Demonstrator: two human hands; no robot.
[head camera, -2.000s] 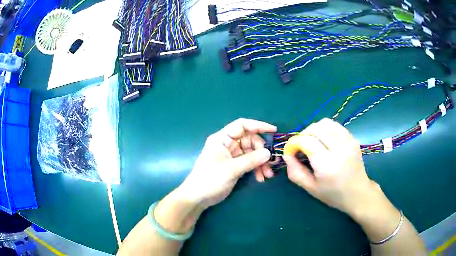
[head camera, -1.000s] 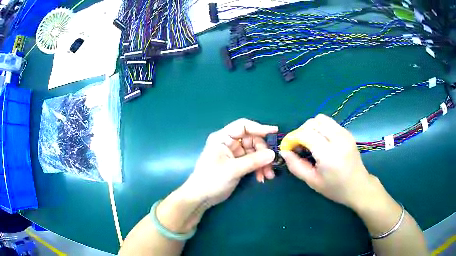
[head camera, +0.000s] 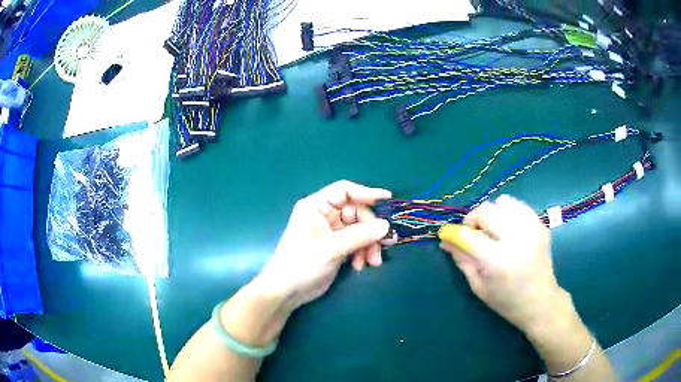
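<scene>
My left hand (head camera: 328, 237) pinches a black connector housing (head camera: 383, 212) between thumb and fingers, so the housing is partly hidden. Multicolour wires (head camera: 425, 216) run from it to the right. My right hand (head camera: 508, 254), with a yellow-orange finger cot (head camera: 464, 239) on one finger, is closed on wires a little right of the housing. The labelled harness branch (head camera: 586, 204) with white tags continues right of this hand. A twisted-pair branch (head camera: 515, 140) of blue, yellow-green and black-and-white wires curves above. Which single wire the fingertips hold cannot be told.
Blue-yellow harnesses (head camera: 448, 71) with black housings lie above my hands. A purple-yellow harness pile (head camera: 228, 52) lies upper left. A clear bag of black parts (head camera: 101, 201) is at left, beside a blue bin (head camera: 19, 216). A white slotted disc (head camera: 80, 46) and white sheet (head camera: 119, 89) lie upper left.
My right hand has moved right and slightly down, away from the housing, showing more wires between the hands. The whole view has shifted slightly. My left hand keeps its pinch.
</scene>
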